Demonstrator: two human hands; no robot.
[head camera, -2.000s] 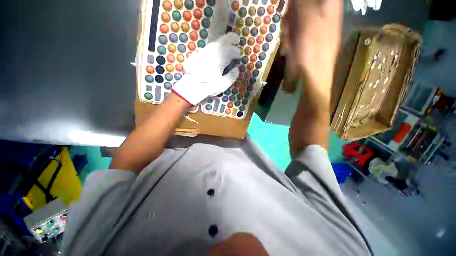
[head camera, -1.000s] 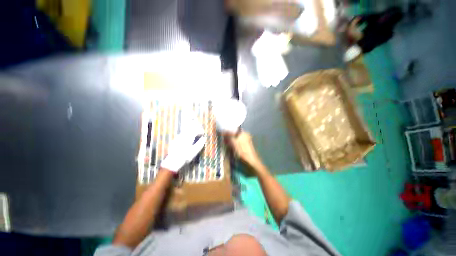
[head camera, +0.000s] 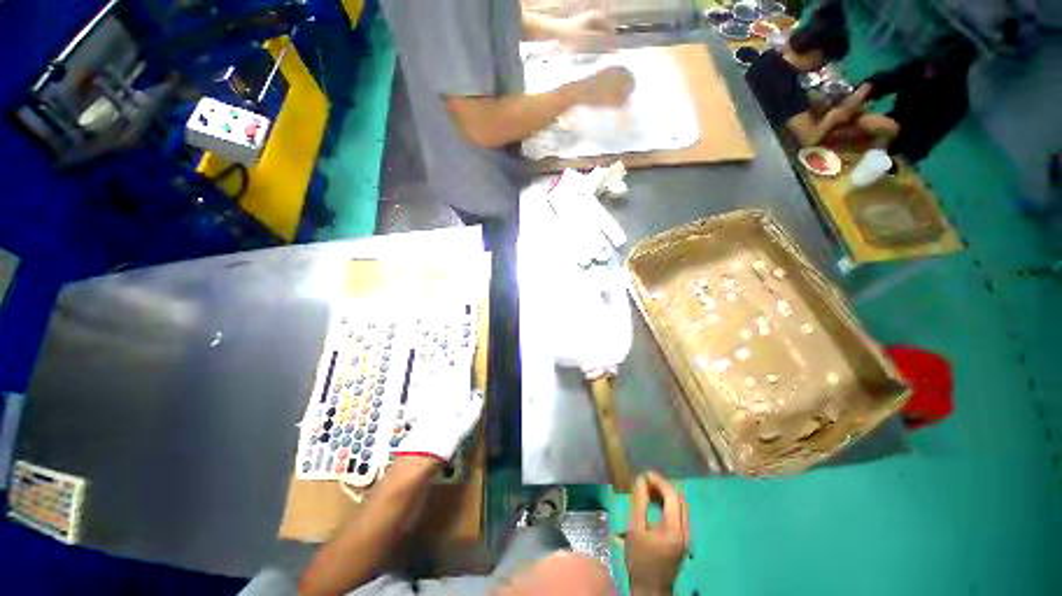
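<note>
A white keyboard-shaped panel (head camera: 370, 390) with rows of coloured round dots lies on a cardboard sheet (head camera: 305, 508) on the left bench. My left hand (head camera: 446, 426), in a white glove, rests at the panel's right part; its fingers blur into the white, so I cannot tell whether they grip anything. A white cloth-covered paddle (head camera: 596, 332) lies on the right bench, its wooden handle towards me. My bare right hand (head camera: 658, 526) is just below the handle's end, apart from it, with curled fingers. Whether it holds something small is unclear.
A cardboard tray (head camera: 763, 349) with scattered white pieces stands on the right bench. A smaller panel (head camera: 47, 501) lies far left. White gloves (head camera: 582, 215) lie behind the paddle. A person (head camera: 460, 105) works ahead at another sheet. People sit by a yellow table (head camera: 932, 242). A gap separates the benches.
The view has swung to show more ahead. My right hand has moved from beside the panel towards me, away from the white paddle, which now lies on the right bench. My left hand stays on the panel.
</note>
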